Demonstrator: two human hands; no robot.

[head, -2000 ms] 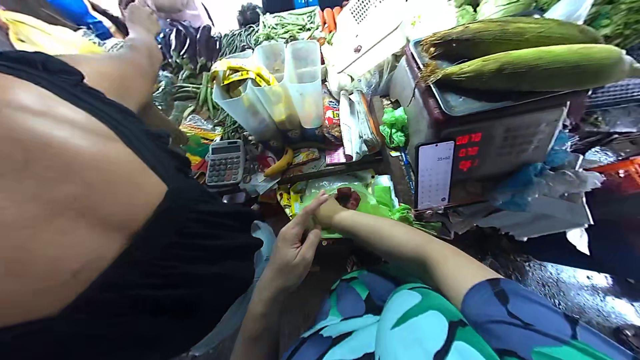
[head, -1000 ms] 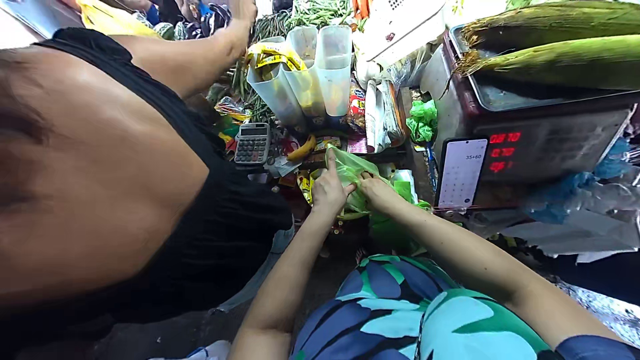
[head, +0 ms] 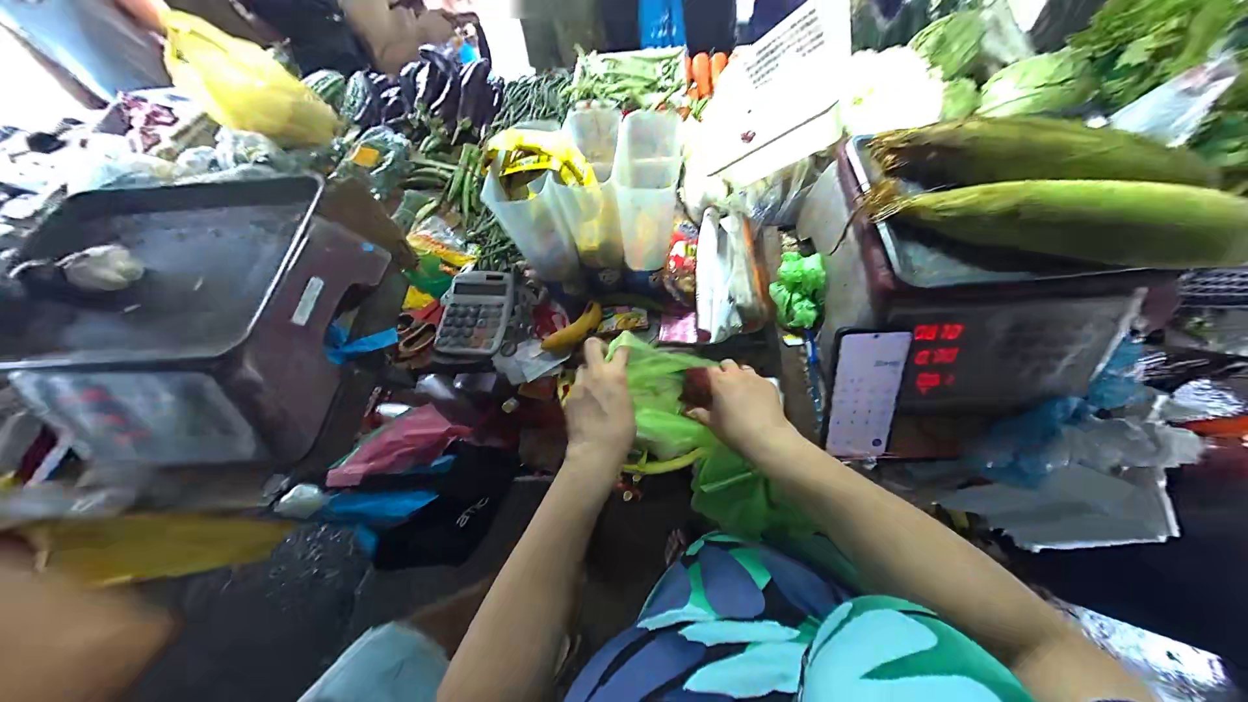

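Note:
A thin green plastic bag (head: 655, 385) is spread between my two hands at the middle of the view. My left hand (head: 599, 405) grips its left side. On the other side my right hand (head: 743, 405) holds the bag together with something dark red, perhaps banknotes, partly hidden by the fingers. More green plastic (head: 746, 492) hangs below my right wrist. Just beyond my left hand lie a yellow banana-shaped item (head: 573, 328) and a grey calculator (head: 475, 312). A phone (head: 868, 393) showing a keypad leans on the right-hand scale.
Ears of corn in husk (head: 1072, 219) lie on the right scale (head: 1014, 341). At left stands another scale (head: 302, 331). Tall clear plastic containers (head: 648, 195) stand ahead, with eggplants (head: 453, 93) and carrots (head: 704, 73) behind. A blurred arm of another person (head: 78, 624) shows at lower left.
The person in black who filled the left side has moved mostly out of view, revealing the left scale. My hands, close together before, are apart with the green bag between them.

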